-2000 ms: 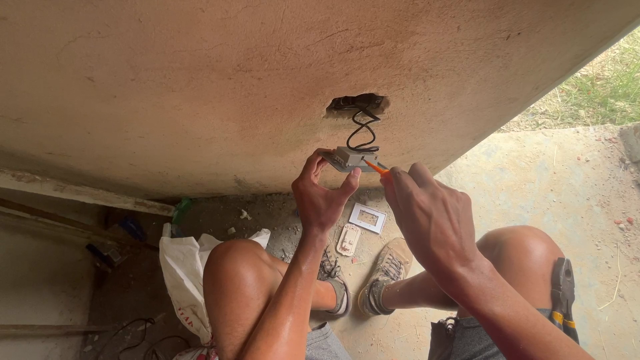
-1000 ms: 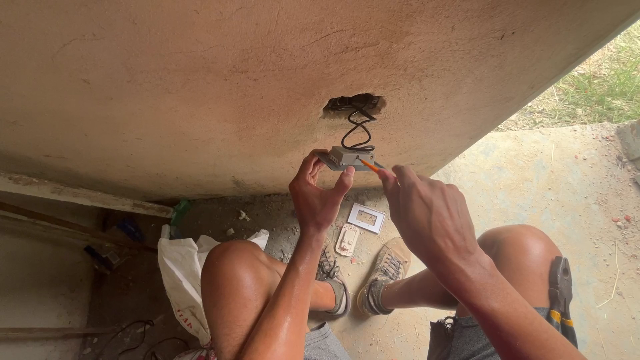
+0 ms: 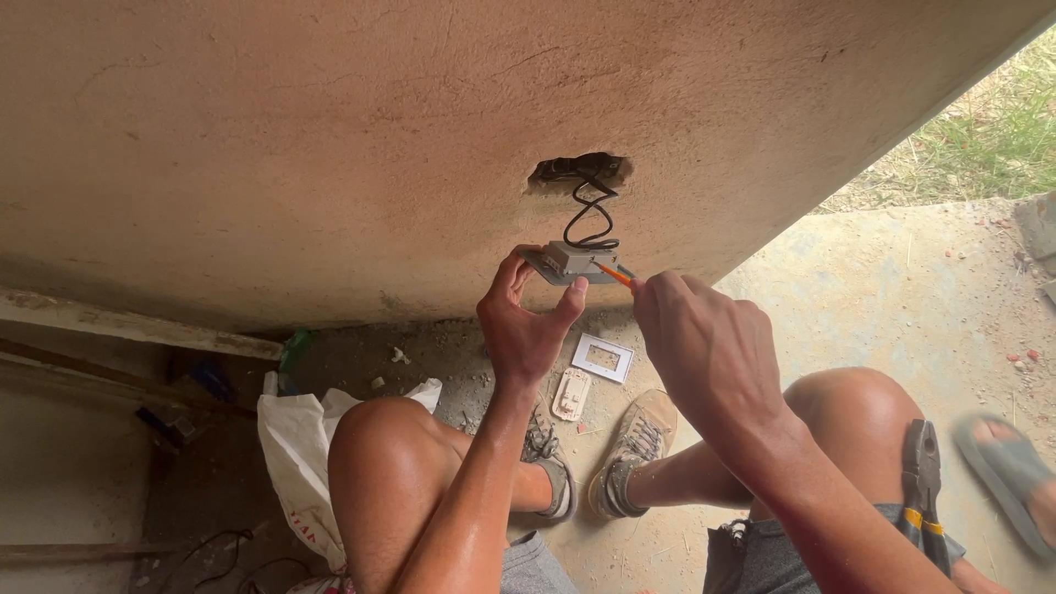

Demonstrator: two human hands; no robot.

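My left hand (image 3: pixel 528 318) holds a grey electrical outlet module (image 3: pixel 573 258) by its mounting plate, with the thumb in front and fingers behind. My right hand (image 3: pixel 709 351) grips an orange screwdriver (image 3: pixel 615 275), its tip at a screw terminal on the module's near side. Black wires (image 3: pixel 591 216) run in a loop from the module up to a rough wall hole (image 3: pixel 580 171). On the ground below lie a white faceplate frame (image 3: pixel 603 358) and a cream-coloured outlet plate (image 3: pixel 571 394). Combination pliers (image 3: pixel 922 487) rest on my right thigh.
The plastered wall (image 3: pixel 330 165) rises ahead. A white sack (image 3: pixel 301 462) lies left of my legs, near a wooden beam (image 3: pixel 140 326). At the right edge, another person's sandalled foot (image 3: pixel 1006 470) stands on the concrete. Rubble bits lie by the wall base.
Another person's sandalled foot has come into view at the right. My hands stay at the module, with the screwdriver tip at its side.
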